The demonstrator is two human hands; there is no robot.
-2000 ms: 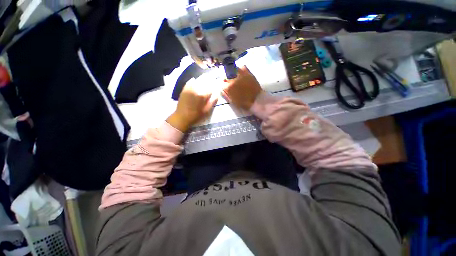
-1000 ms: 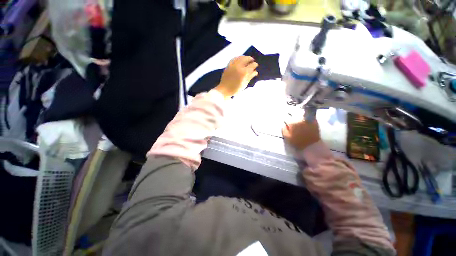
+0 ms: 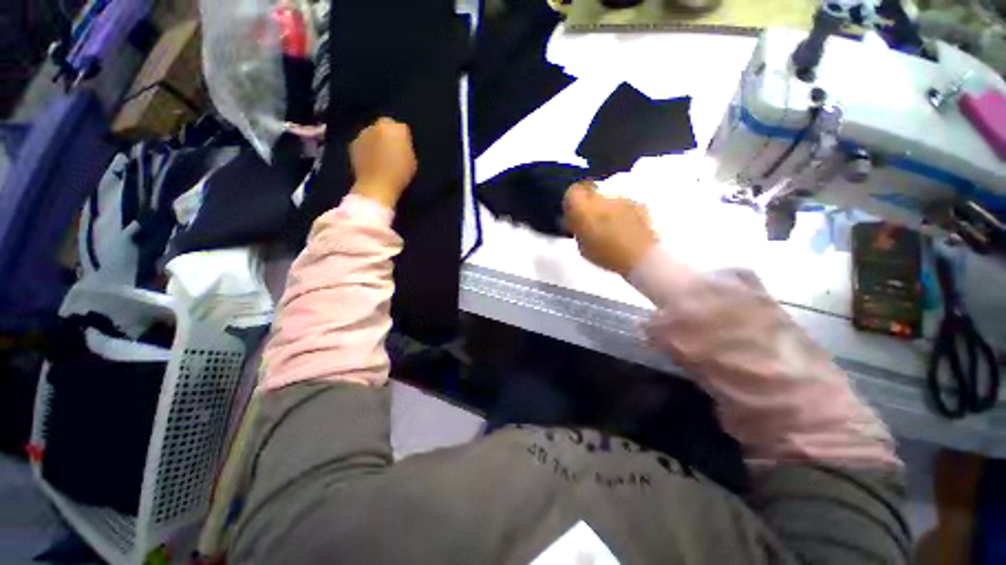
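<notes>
My left hand [image 3: 384, 161] is closed over the large black panel with a white stripe [image 3: 430, 237] at the table's left side; whether it grips the cloth is hard to tell. My right hand [image 3: 612, 226] pinches the right end of a small black cut piece [image 3: 527, 194] on the white table. Another small black piece [image 3: 640, 124] lies just behind it. The sewing machine's presser foot area [image 3: 781, 212] is to the right, lit, with no hand at it.
A phone [image 3: 887, 278] and black-handled scissors [image 3: 962, 359] lie right of the needle. A white perforated basket [image 3: 199, 425] holding dark cloth stands at lower left. A clear plastic bag [image 3: 245, 77] hangs at upper left. A pink object [image 3: 985, 119] sits on the machine head.
The view has swung left. My left hand has moved from the small pieces to the large black panel. My right hand has left the needle area and moved left to a small black piece.
</notes>
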